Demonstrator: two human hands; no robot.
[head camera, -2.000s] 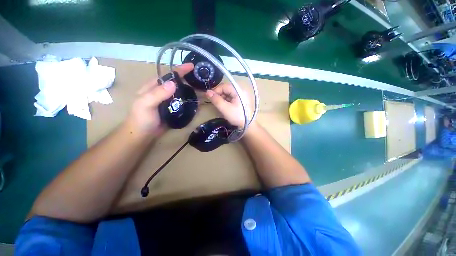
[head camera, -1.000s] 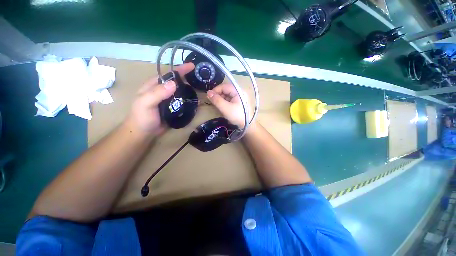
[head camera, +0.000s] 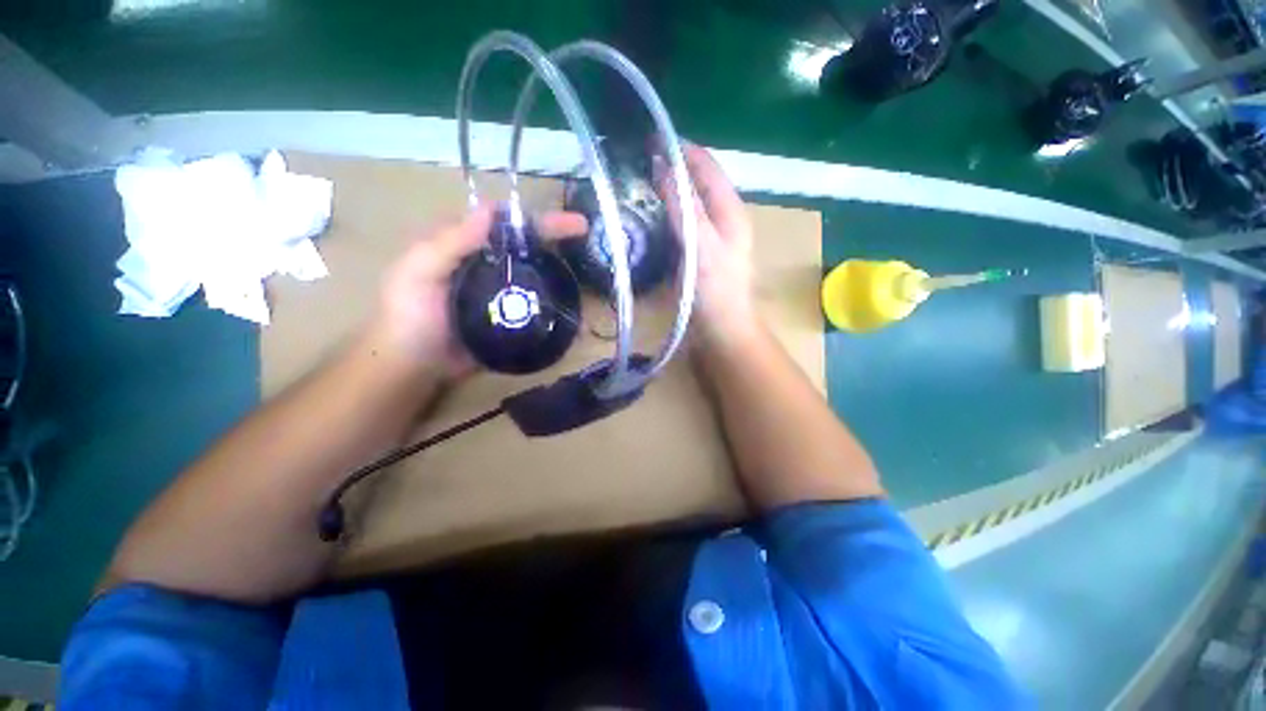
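Note:
A headset with two clear, silvery hoops (head camera: 607, 208) stands over the cardboard mat (head camera: 417, 479). My left hand (head camera: 424, 289) grips its round black ear cup (head camera: 517, 308), which has a pale mark on its face, near the lower left hoop ends. My right hand (head camera: 712, 236) is behind the right side of the hoops, around a second round black part (head camera: 632, 250); its fingers are partly hidden and blurred. The other ear cup (head camera: 576, 399) hangs low at the right hoop ends, seen edge-on. Its boom microphone (head camera: 403, 456) points to the lower left.
Crumpled white paper (head camera: 215, 236) lies at the mat's upper left. A yellow glue bottle (head camera: 872, 295) lies on its side right of the mat, with a pale-yellow block (head camera: 1072, 333) beyond. Black headsets (head camera: 909, 49) sit on the green conveyor behind a pale rail (head camera: 861, 188).
My right hand has moved up and right, from the thin wires to the second black part. The headset is turned: the hoops stand higher, the lower cup is edge-on and the microphone tip is farther left.

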